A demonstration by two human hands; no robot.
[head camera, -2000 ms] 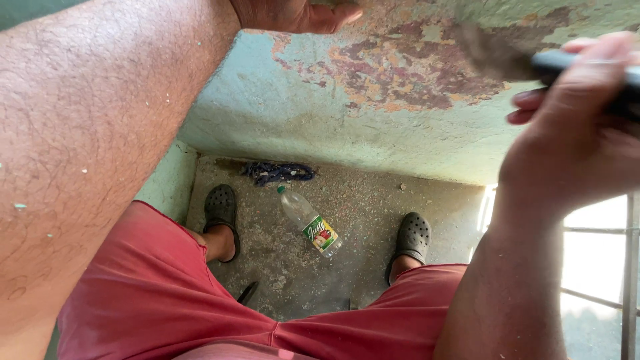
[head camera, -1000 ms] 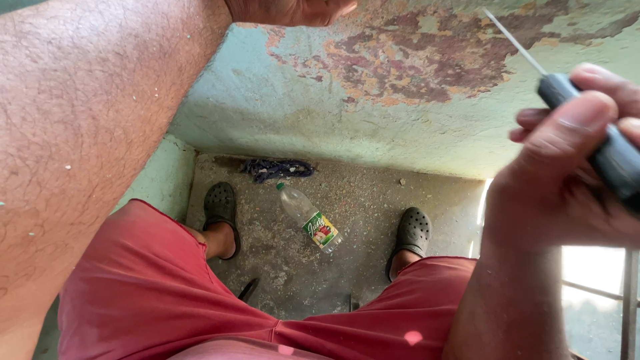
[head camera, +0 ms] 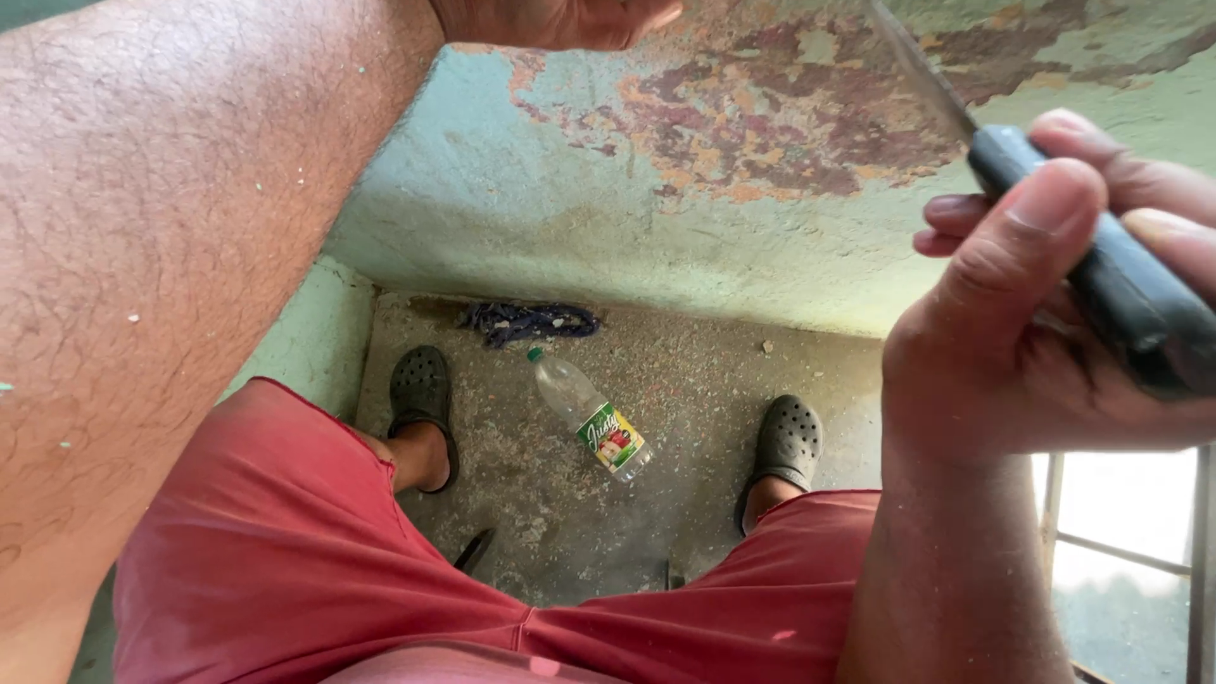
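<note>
My right hand [head camera: 1035, 275] is closed around the dark handle of a scraper-like tool [head camera: 1092, 247] at the right. Its thin metal blade points up and left, in front of the wall; whether it touches is unclear. On the pale green wall [head camera: 589, 218] is a patch of peeled paint [head camera: 760, 123] showing maroon and orange layers. At the top edge, my left hand [head camera: 570, 21] lies near the wall, left of that patch; most of it is cut off, and I cannot tell if it holds anything. Flecks of paint dot my left forearm.
Paint chips cover the concrete floor [head camera: 541, 503]. A clear plastic bottle [head camera: 589, 418] with a green cap lies between my feet, which wear dark clogs. Behind it, a dark blue cloth [head camera: 532, 323] lies by the wall's base. A metal grille [head camera: 1121, 551] is at the lower right.
The tool's blade, blurred against the peeled patch two seconds ago, now shows as a thin edge angled up. My right hand has turned with it. My left arm has barely moved.
</note>
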